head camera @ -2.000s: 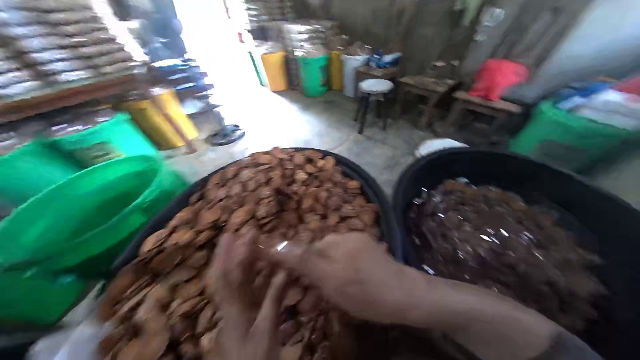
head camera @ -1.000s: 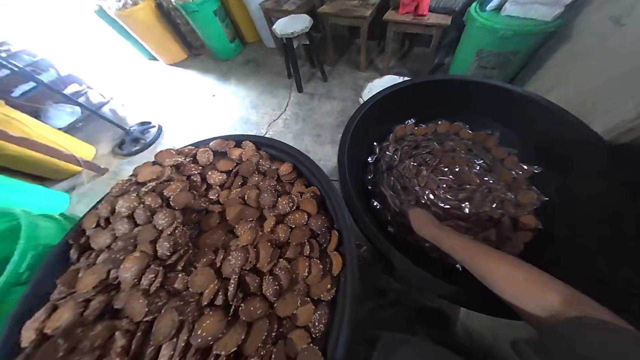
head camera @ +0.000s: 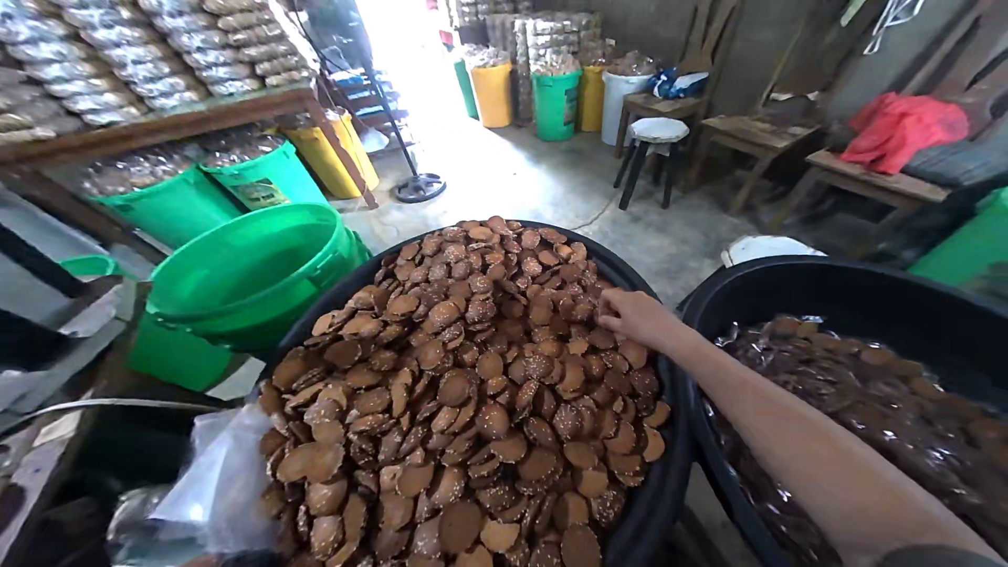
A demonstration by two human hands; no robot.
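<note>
Round brown cookies with pale seeds are heaped high in a black tub. At the heap's right side, near the rim, is my right hand, its fingers curled against the cookies; whether it holds any cannot be told. My forearm crosses a second black tub, where clear plastic packs of cookies lie. Clear plastic bags rest left of the heap. My left hand is almost wholly hidden; only a sliver that may be part of it shows at the bottom edge by these bags.
An open green bucket stands to the left. Behind it, a wooden table bears stacked packs, with filled green buckets below. A stool, yellow bucket and wooden bench with a red bag stand farther back. A white lid-like thing is behind the second tub.
My right hand has moved from the packs in the right tub to the heap of loose cookies. Two seconds ago both hands were together over the heap. The view has swung upward since one second ago.
</note>
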